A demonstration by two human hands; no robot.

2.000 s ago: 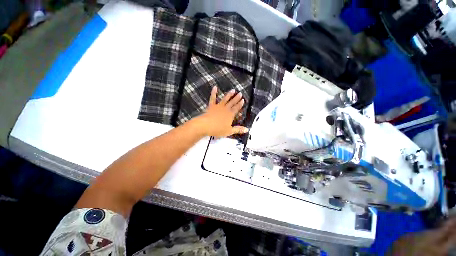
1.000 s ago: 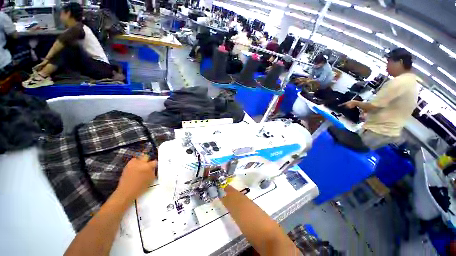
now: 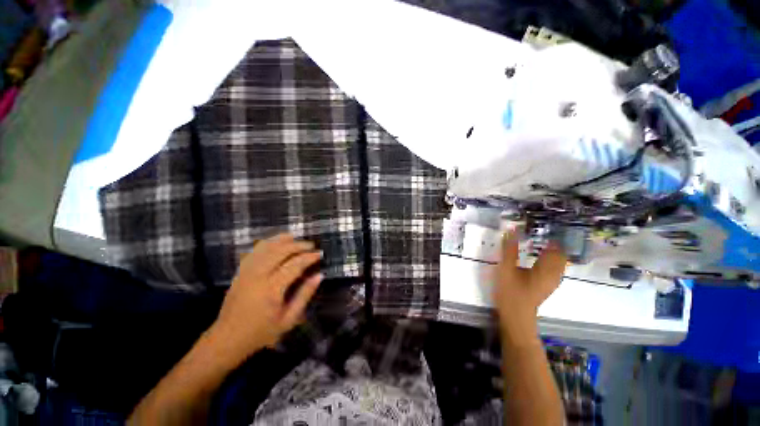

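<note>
The black, grey and white plaid garment panel (image 3: 283, 166) lies spread on the white machine table, its lower part hanging over the front edge toward the wearer. Two narrow black seams run down it. My left hand (image 3: 279, 287) rests at the panel's lower part with fingers bent; whether it grips cloth cannot be told. My right hand (image 3: 529, 279) is blurred, with thumb and fingers apart and no cloth seen in it, just in front of the needle area (image 3: 542, 229) of the white sewing machine (image 3: 567, 125). The panel's right edge lies left of the needle area.
Grey-green cloth (image 3: 50, 125) drapes over the table's left end beside a blue strip (image 3: 125, 83). Dark cloth lies behind the machine. Blue surfaces (image 3: 717, 42) show at the right. Plaid cloth (image 3: 575, 370) hangs or lies below the table's front edge.
The view has turned back down to the table. The panel now lies flatter, shifted toward the wearer and away from the machine. My right hand has come away from the needle area.
</note>
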